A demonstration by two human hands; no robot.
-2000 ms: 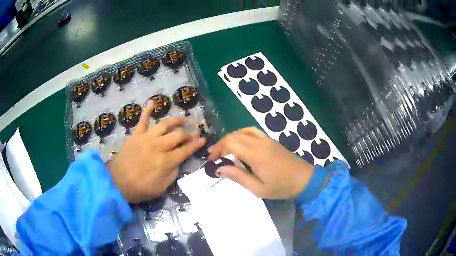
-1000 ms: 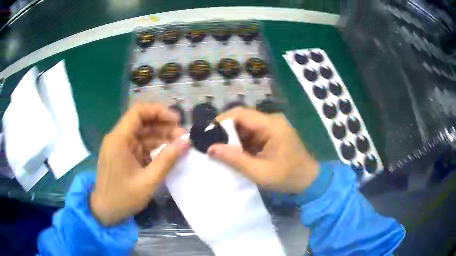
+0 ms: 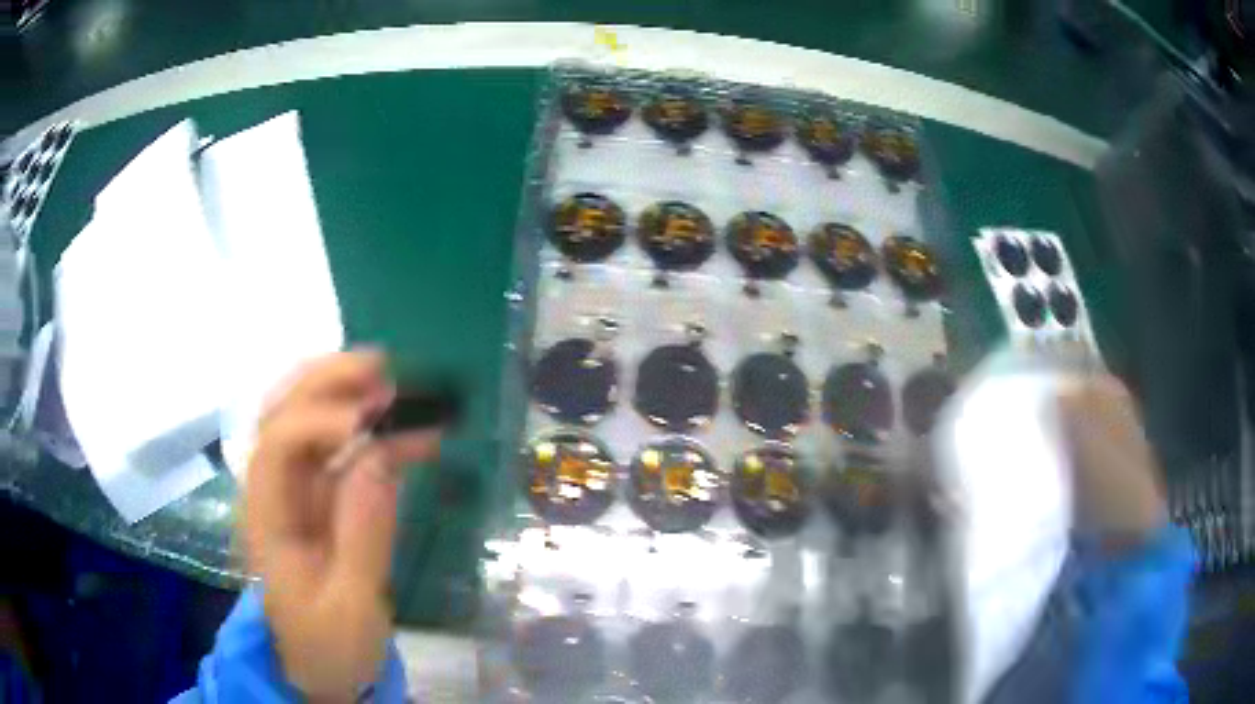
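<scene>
My left hand (image 3: 319,516) is raised left of the tray and pinches a blurred dark piece (image 3: 417,409), seen nearly edge-on, that looks like a black adhesive disc. My right hand (image 3: 1118,461), also blurred, holds a white backing strip (image 3: 1012,481) over the tray's right edge. The clear blister tray (image 3: 743,305) holds rows of round display modules. The two far rows show gold-orange patches (image 3: 761,242). The row below is plain black (image 3: 674,387), the one nearer me gold-orange (image 3: 672,481). Dark discs under glare show at the near end.
A sticker sheet with black discs (image 3: 1035,282) lies right of the tray, partly hidden by my right hand. Curved white backing papers (image 3: 145,303) lie at left, with another black-dotted sheet (image 3: 41,165) at the far left. A pale rail (image 3: 413,48) runs behind the green mat (image 3: 413,206).
My hands have moved apart: the left went left with a dark piece, the right went right with the white strip. The view has shifted, showing more of the tray and the papers at left.
</scene>
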